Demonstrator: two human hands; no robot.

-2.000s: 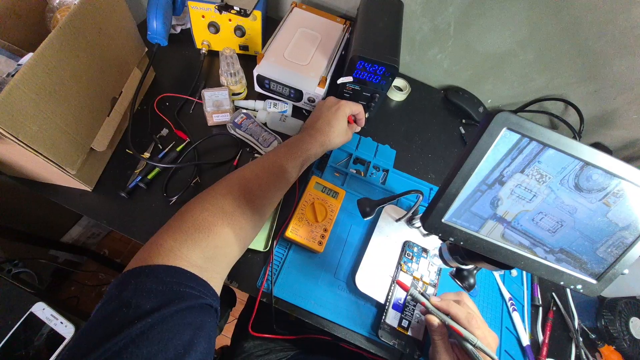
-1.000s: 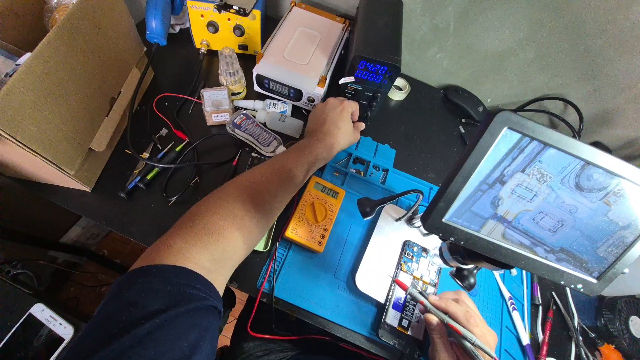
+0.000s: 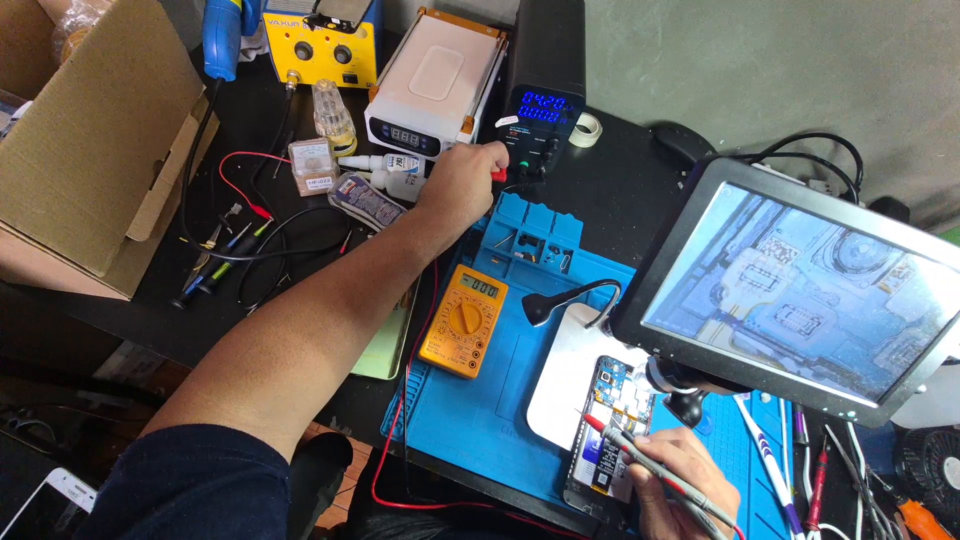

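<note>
My left hand (image 3: 463, 180) is at the front of the black DC power supply (image 3: 546, 97), its fingers closed around a red plug (image 3: 498, 175) near the terminals. My right hand (image 3: 679, 480) holds test probes (image 3: 652, 457) with red and grey parts, above an opened smartphone (image 3: 611, 427) with its board and battery exposed. The phone lies on the white base (image 3: 551, 375) of a digital microscope, whose screen (image 3: 802, 292) shows a magnified circuit board. Left of the base, an orange digital multimeter (image 3: 465, 320) rests on the blue silicone mat (image 3: 480, 431).
A cardboard box (image 3: 97, 157) stands at the left, beside screwdrivers (image 3: 217, 262) and black cables. Behind are a yellow soldering station (image 3: 322, 49), a heating plate unit (image 3: 439, 75) and bottles. Toothbrushes (image 3: 772, 465) and a small fan (image 3: 930, 465) are at the right.
My left hand has shifted slightly at the front of the power supply. The red plug in its fingers, visible two seconds ago and hidden one second ago, shows again. My right hand stays over the phone.
</note>
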